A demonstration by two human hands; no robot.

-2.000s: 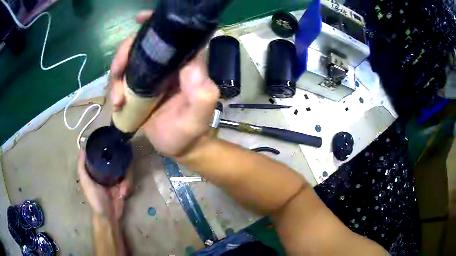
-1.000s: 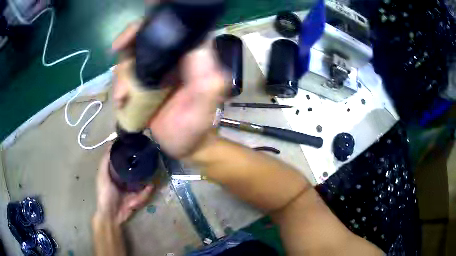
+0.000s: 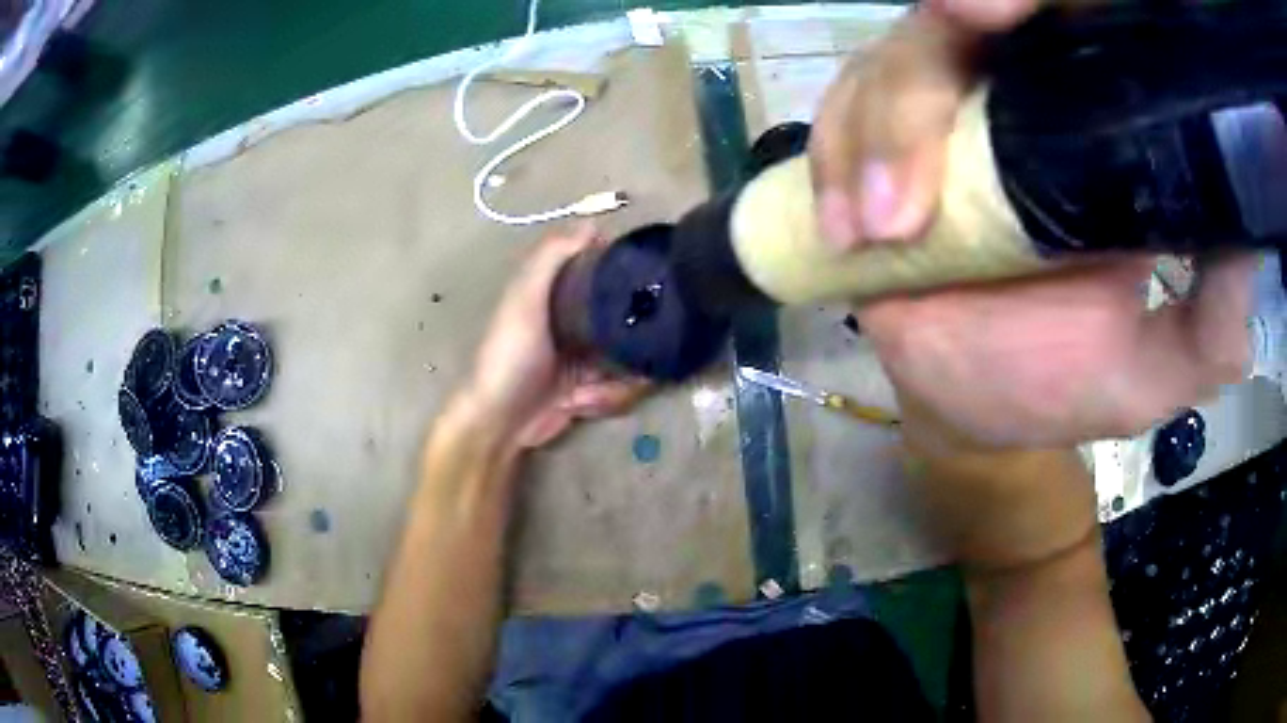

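My left hand holds a black cylinder housing by its side, left of the teal strip, with its open end towards the camera. My right hand grips the electric screwdriver, which has a thick black body and a cream wrapped grip. The screwdriver lies nearly level, its dark front end at the housing's right rim. Its bit cannot be made out. The right hand is slightly blurred and partly hidden by the tool.
Several shiny black discs are piled at left. A white USB cable lies behind the housing. A thin tool crosses the teal strip. A small black cap lies at right. A cardboard box holds more discs at lower left.
The view has swung left, showing the piled discs. The screwdriver has tilted from steep to nearly level, and its front end has moved to the housing's right side.
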